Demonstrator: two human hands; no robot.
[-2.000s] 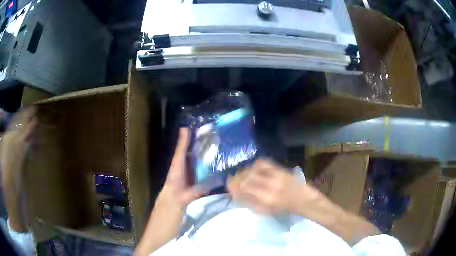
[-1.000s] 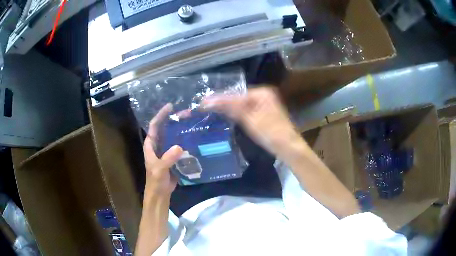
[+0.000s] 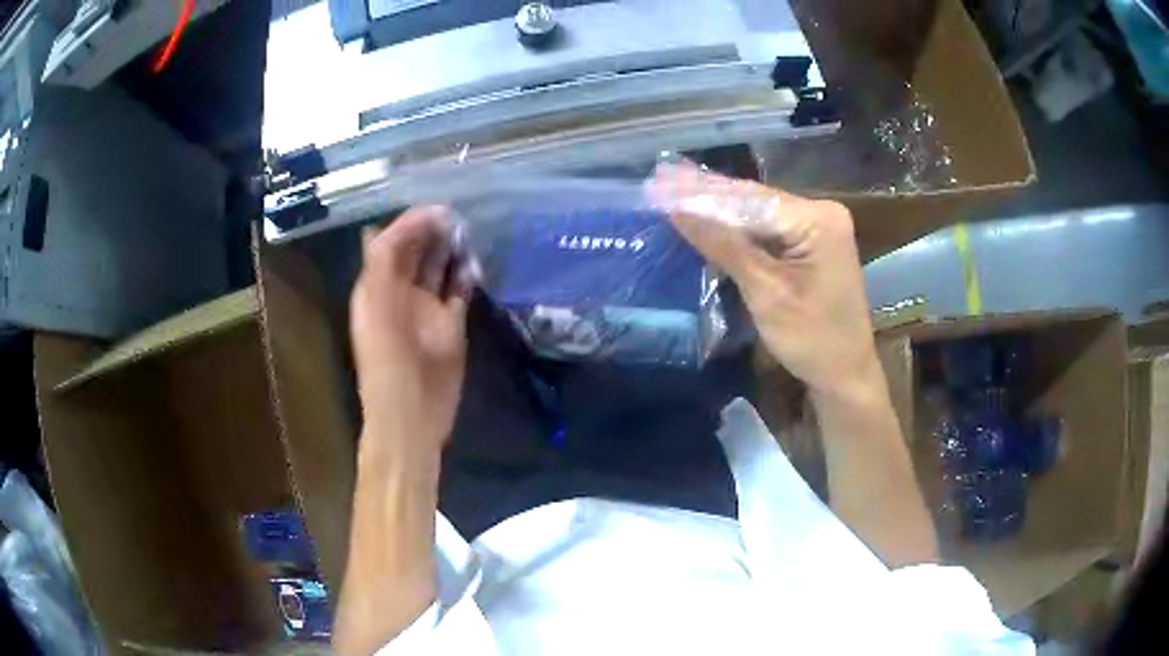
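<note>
A dark blue smartwatch retail box (image 3: pixel 596 263) hangs inside a clear film bag (image 3: pixel 481 205), just in front of the sealing jaws (image 3: pixel 577 144). Its "Garett" lettering is upside down, and its lower part is tilted and blurred. My left hand (image 3: pixel 413 301) grips the bag's upper left corner. My right hand (image 3: pixel 782 256) grips its upper right side, fingers over the film. The bag's upper edge lies close to the jaws; whether it touches them I cannot tell.
The impulse sealer (image 3: pixel 538 77) has a silver knob (image 3: pixel 535 22). The supply carton (image 3: pixel 1077 372) at right holds bagged blue boxes (image 3: pixel 987 449). A carton (image 3: pixel 167 474) at lower left holds blue boxes (image 3: pixel 303 607). The scrap carton (image 3: pixel 1013 128) at upper right holds clear film (image 3: pixel 913 147).
The bagged box has moved up to the sealer's front edge and tilted. My left hand has shifted from the box to the bag's left corner; my right hand now grips the bag's right side.
</note>
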